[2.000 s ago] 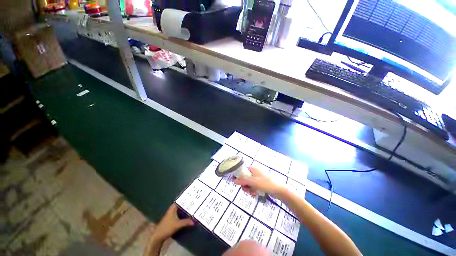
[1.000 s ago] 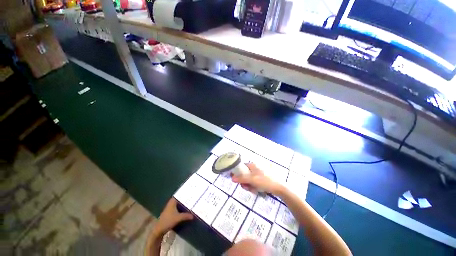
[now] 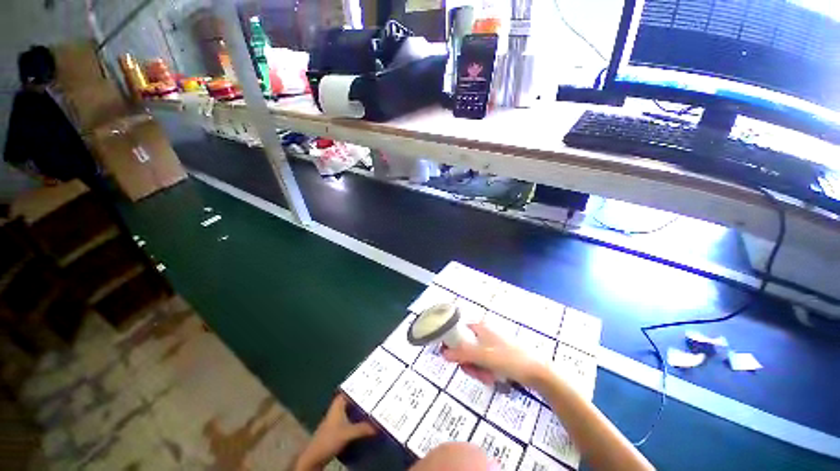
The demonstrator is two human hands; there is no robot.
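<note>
My right hand [image 3: 488, 354] is closed around a cream-grey handheld scanner [image 3: 437, 324], its oval head over a block of white-faced boxes [image 3: 442, 421] with small black print, laid label up in a grid. My left hand [image 3: 343, 428] rests against the near left corner of the block, thumb along the side; its fingers are partly hidden, so whether it grips a box cannot be told. A rounded skin-toned shape covers the block's near edge at the bottom of the picture.
A green belt [image 3: 276, 322] runs beside a black belt [image 3: 368, 216]. White scraps [image 3: 744, 361] and a black cable [image 3: 700, 325] lie at right. A shelf [image 3: 516, 147] carries a keyboard [image 3: 635, 133], monitor [image 3: 737, 46] and black handheld device [image 3: 474, 78]. Far left are a brown carton [image 3: 138, 158] and a person [image 3: 46, 120].
The view has tilted up and turned left, bringing the person into sight. The block appears lower and further right. Both hands stay in nearly the same place on it, the scanner still held.
</note>
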